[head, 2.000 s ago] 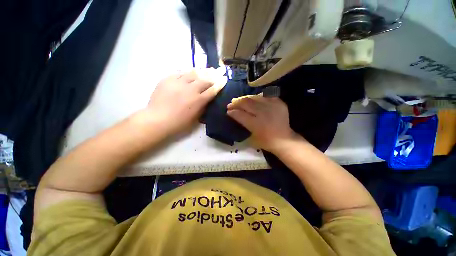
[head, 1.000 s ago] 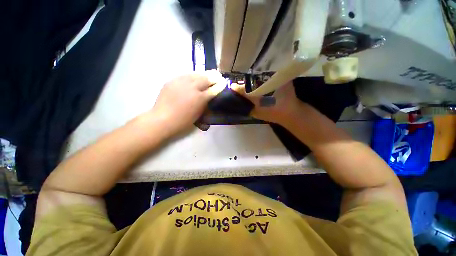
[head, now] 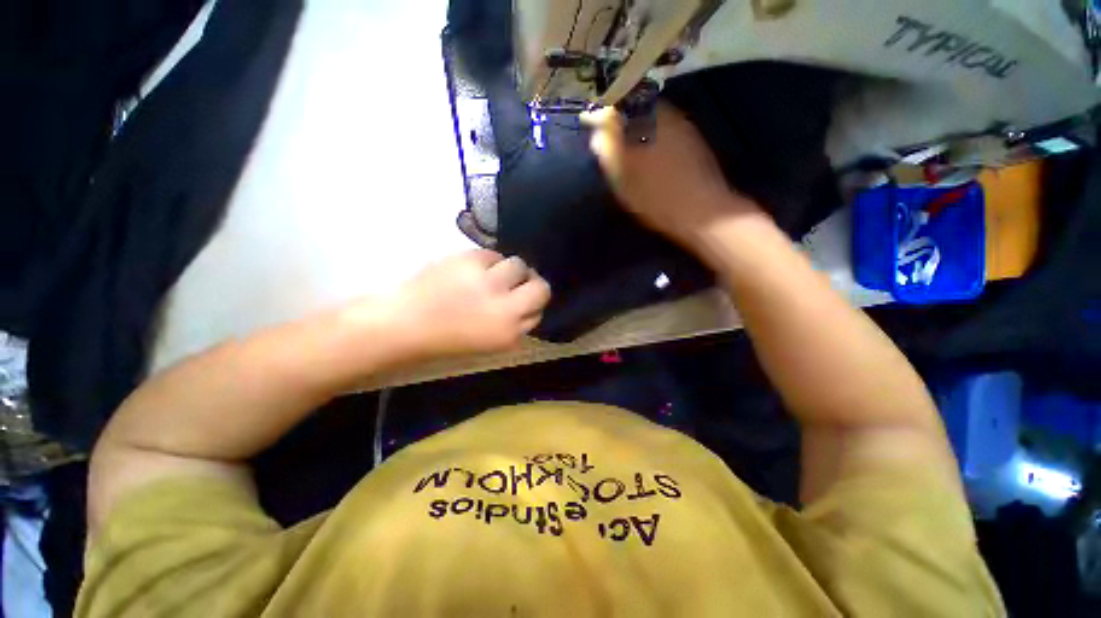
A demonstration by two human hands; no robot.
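Note:
The black garment piece (head: 574,229) lies spread on the pale table, from under the sewing machine head to the table's front edge. My left hand (head: 483,299) is closed on the cloth's left front edge; the fingertips are curled in. My right hand (head: 652,163) is on the cloth close to the presser foot area (head: 543,115), its fingers pointing at the needle; its grip is partly hidden by the machine and blurred. The off-white machine head (head: 833,36) stands above the right hand. The metal needle plate strip (head: 475,139) shows left of the cloth.
Stacked black garment pieces (head: 181,181) drape over the table's left side. A blue plastic tray (head: 939,242) with white and red items stands at the right, beside an orange-brown panel (head: 1012,220). Clutter lies below at the right.
My left hand has moved from the needle down toward the table's front edge. The cloth is spread out wider and flatter. My right hand stays by the needle. The camera view has shifted.

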